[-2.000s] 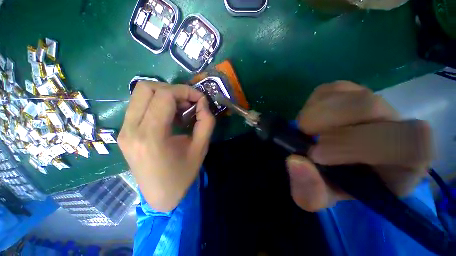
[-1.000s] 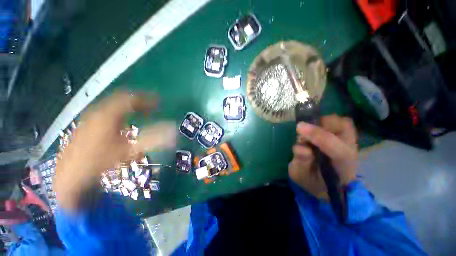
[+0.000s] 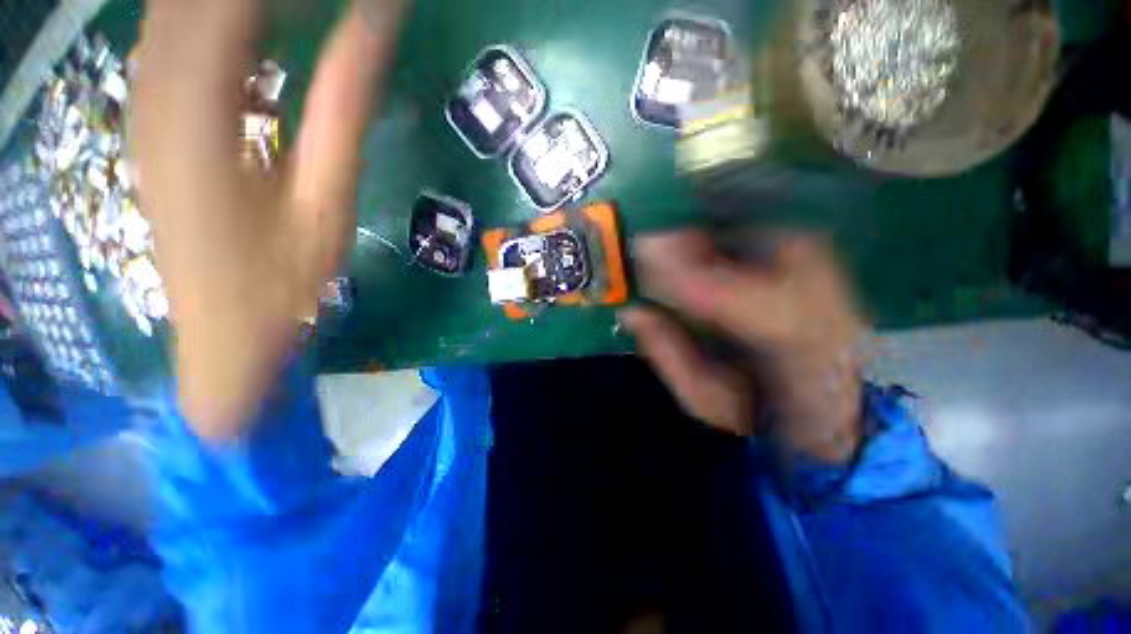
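A watch case (image 3: 564,263) with a circuit board sits on the orange holding fixture (image 3: 607,254). A small white battery (image 3: 509,284) lies at the case's left side. My right hand (image 3: 757,334), blurred, is right of the fixture and holds the soldering iron (image 3: 769,198), whose dark handle and metal front are smeared by motion. The iron points up, away from the case. My left hand (image 3: 242,198), large and blurred, is raised at the left above the bench with thumb and fingers apart. I cannot tell whether it holds anything. A thin wire (image 3: 382,239) shows between it and a dark case.
Two touching cases (image 3: 496,99) lie behind the fixture, a dark case (image 3: 440,232) to its left, another (image 3: 682,68) farther back. The tan tip-cleaner container (image 3: 1011,93) is at upper right. A pile of batteries (image 3: 93,173) and a gridded tray (image 3: 56,291) are at left.
The iron has left the tip-cleaner container and moved left towards the fixture with my right hand. My left hand is still raised at the left. The view has shifted closer.
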